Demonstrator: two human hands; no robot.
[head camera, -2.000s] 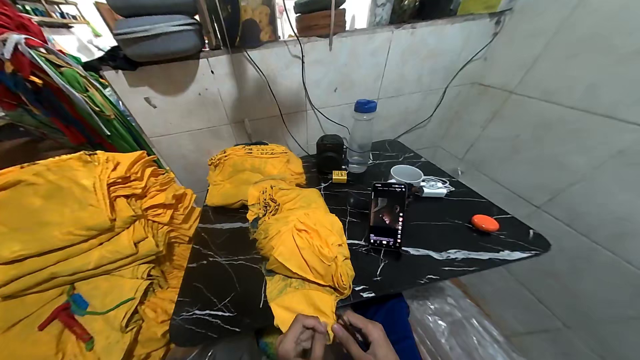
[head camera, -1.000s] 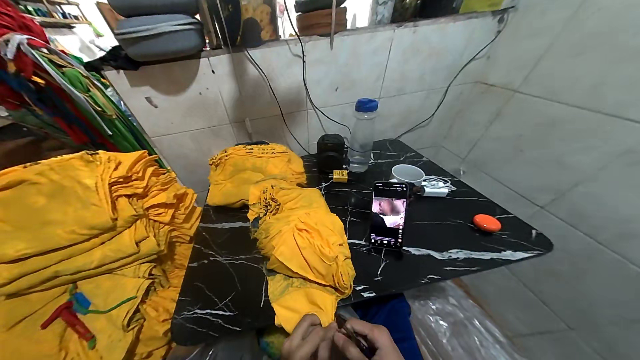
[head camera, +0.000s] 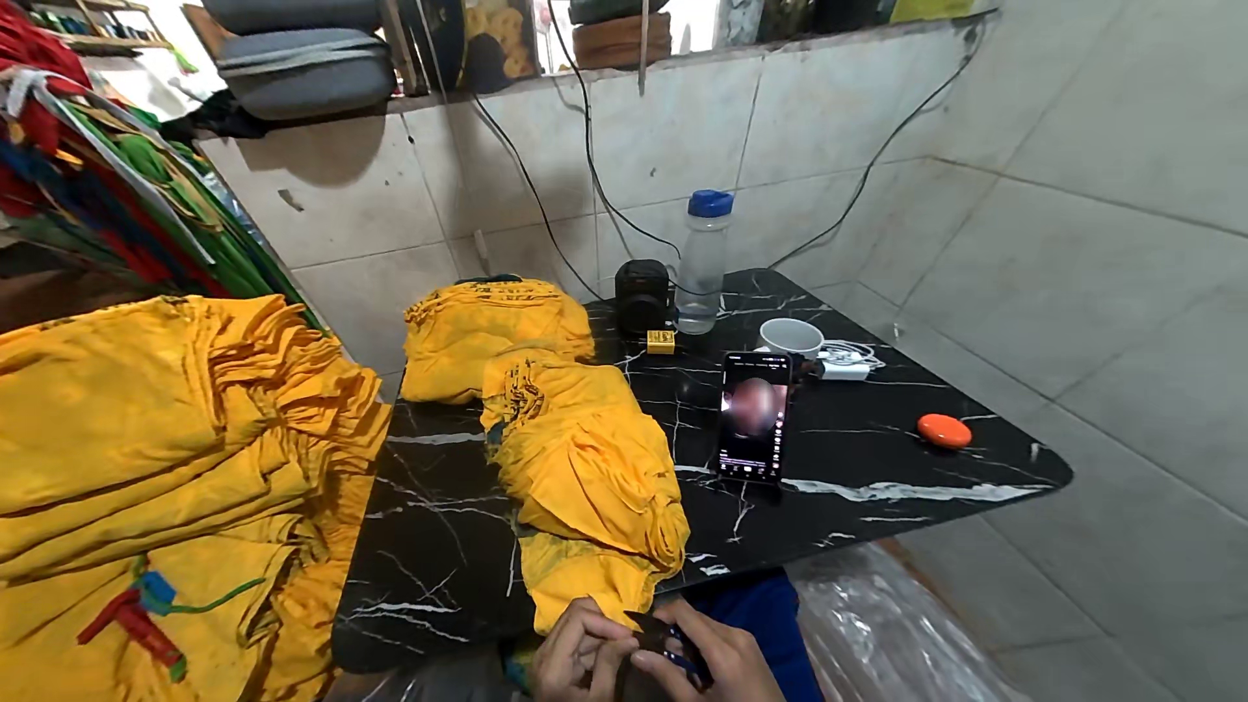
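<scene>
Yellow cloth (head camera: 595, 468) lies bunched on the black marble-patterned table (head camera: 439, 526), its near end hanging to the front edge. There my left hand (head camera: 583, 655) pinches the cloth's tip between its fingers. Close beside it, my right hand (head camera: 717, 655) holds a small dark tool (head camera: 673, 643), perhaps thread snips, with its pointed end toward the left hand. A second folded yellow bundle (head camera: 497, 331) sits behind the first. The tool's lower part is hidden by the fingers.
A lit phone (head camera: 754, 417) stands upright near a white cup (head camera: 791, 337), a coiled white cable (head camera: 850, 359), a water bottle (head camera: 704, 263), a black device (head camera: 643, 295) and an orange oval object (head camera: 944, 431). Piled yellow cloth (head camera: 127, 419) fills the left; clear plastic (head camera: 887, 624) lies below the table.
The dark tool in my right hand shows more plainly now. Both hands remain at the cloth's near end. The picture on the phone screen has changed.
</scene>
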